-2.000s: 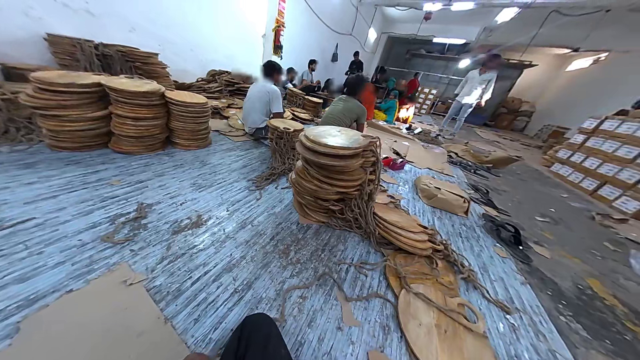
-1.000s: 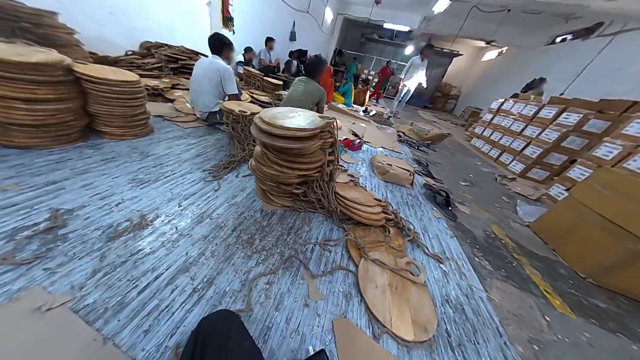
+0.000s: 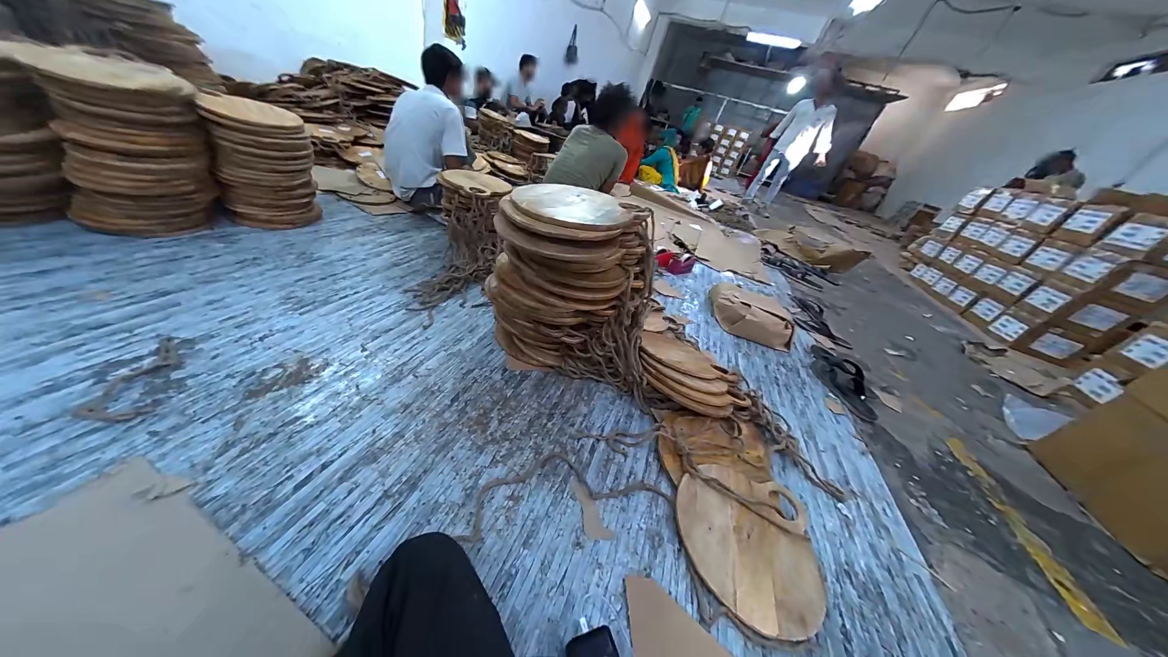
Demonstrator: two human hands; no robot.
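Note:
Neither of my hands can be made out in the head view; my dark-trousered knee (image 3: 433, 598) rises at the bottom edge. In front of it stands a tall stack of round wooden boards (image 3: 566, 265) with brown ropes hanging down its right side. More boards (image 3: 689, 374) lean in a low pile beside it. Nearer me a round wooden board with a handle hole (image 3: 748, 547) lies flat, a rope (image 3: 547, 461) trailing across the floor from it. A dark phone-like object (image 3: 593, 641) lies right of my knee, near a cardboard piece (image 3: 666, 620).
Tall board stacks (image 3: 137, 146) stand at the left. A cardboard sheet (image 3: 137, 566) lies front left. Several people sit behind the central stack; a person (image 3: 798, 137) stands farther back. Labelled cartons (image 3: 1068, 255) line the right side, with sandals (image 3: 844, 379) at the mat's edge.
The view has swung to the right and lowered somewhat. The dark phone-like object now shows more at the bottom edge.

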